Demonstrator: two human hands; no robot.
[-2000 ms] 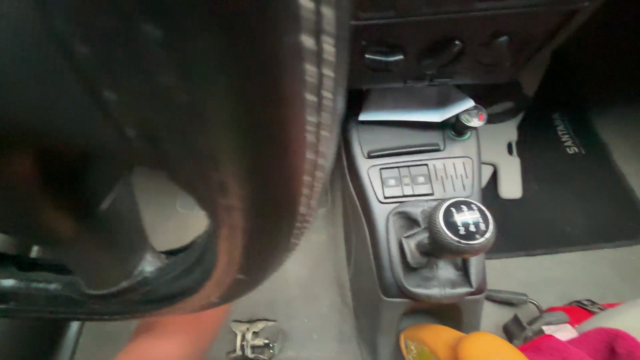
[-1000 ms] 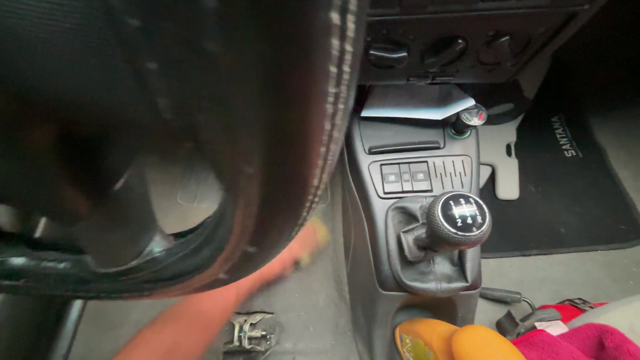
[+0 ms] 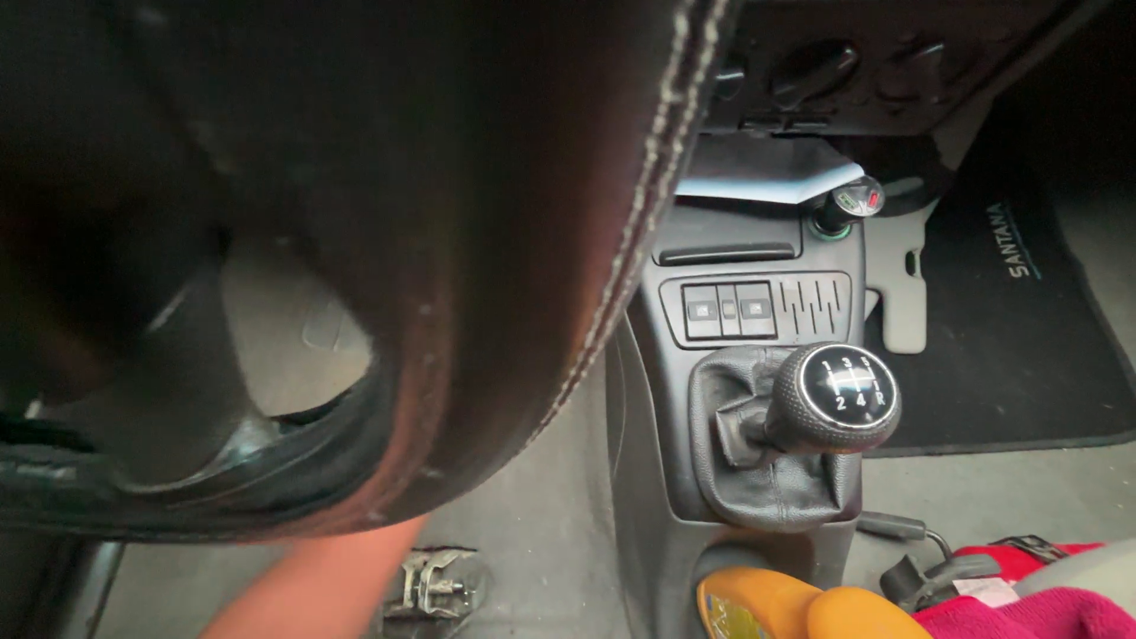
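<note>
A bare forearm reaches up from the bottom left and passes behind the black stitched steering wheel. The wheel hides its hand, and I cannot tell whether it is my left or right. My other hand is out of view. Just right of the forearm, a metal seat-rail or bracket-like fitting lies low by the grey floor. Farther right, the gear knob stands on its black leather boot, with no hand on it.
The centre console holds window switches, a plugged-in car charger and white paper. Beyond lies a black floor mat. An orange bottle, a pink cloth and a red item are at the bottom right.
One second ago the forearm's far end and part of the hand showed right of the wheel rim, above the floor. That part is now hidden behind the wheel.
</note>
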